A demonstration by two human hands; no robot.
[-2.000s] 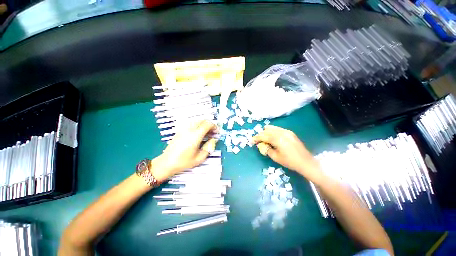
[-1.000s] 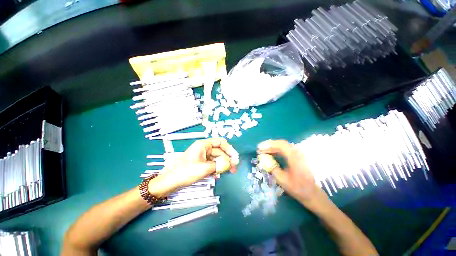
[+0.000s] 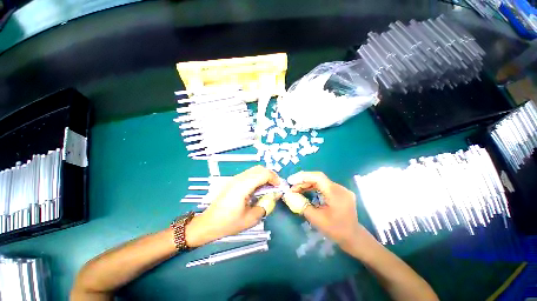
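My left hand (image 3: 240, 199), with a yellow finger cot and a metal watch, is closed on a silver rod (image 3: 266, 191) over the rod column. My right hand (image 3: 324, 204) meets it at the rod's right end, thumb and finger pinched there; a small whitish part seems to be between the fingertips, too small to tell. Stepped metal rods (image 3: 216, 126) lie stacked in a column, partly under my left hand. White inserts (image 3: 287, 150) lie scattered below a clear plastic bag (image 3: 318, 104) of white parts. Translucent pieces (image 3: 316, 244) lie partly hidden by my right hand.
A yellow packet (image 3: 232, 73) lies above the rods. A black tray (image 3: 75, 176) of rods stands left. Clear tubes (image 3: 421, 56) lie on a black tray (image 3: 438, 120) at upper right. Bright rods (image 3: 433, 194) lie right, with wrapped rods (image 3: 22, 279) at lower left.
My hands were apart, first at the rods and scattered inserts, then lower down. They have now come together at a rod's end. The view has also shifted slightly.
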